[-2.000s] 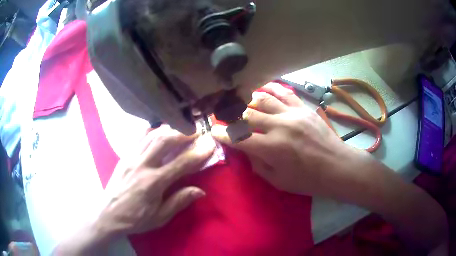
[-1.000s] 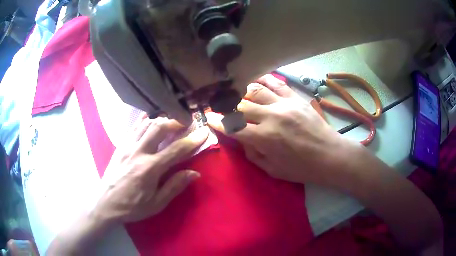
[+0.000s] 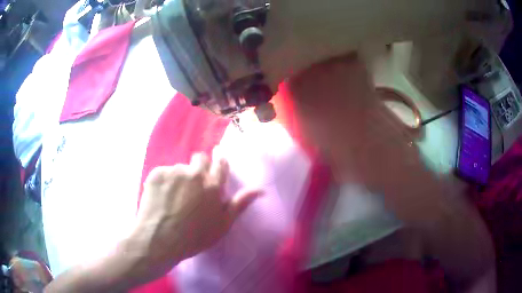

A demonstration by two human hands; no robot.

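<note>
The red garment panel (image 3: 171,134) lies on the pale machine table around the needle area. The pale pink-white pocket bag (image 3: 257,229) lies over it and runs down towards my lap. My left hand (image 3: 192,203) rests palm down on the cloth, fingers and thumb spread, below and left of the presser foot (image 3: 236,121). My right hand (image 3: 332,109) is strongly blurred, right of the machine head (image 3: 212,57); its fingers cannot be made out. A blurred red edge (image 3: 309,212) hangs along the right side of the pale cloth.
One orange scissor loop (image 3: 409,106) shows behind my right arm. A lit phone (image 3: 476,134) lies at the right. A spare red piece (image 3: 97,77) lies at the upper left, by a white and pale blue cloth pile (image 3: 31,109). Red cloth (image 3: 372,277) covers the lap.
The pale cloth now lies uppermost where red cloth was. My right hand has moved up and away from the needle, over the scissors. My left hand has opened off the presser foot. The view has shifted.
</note>
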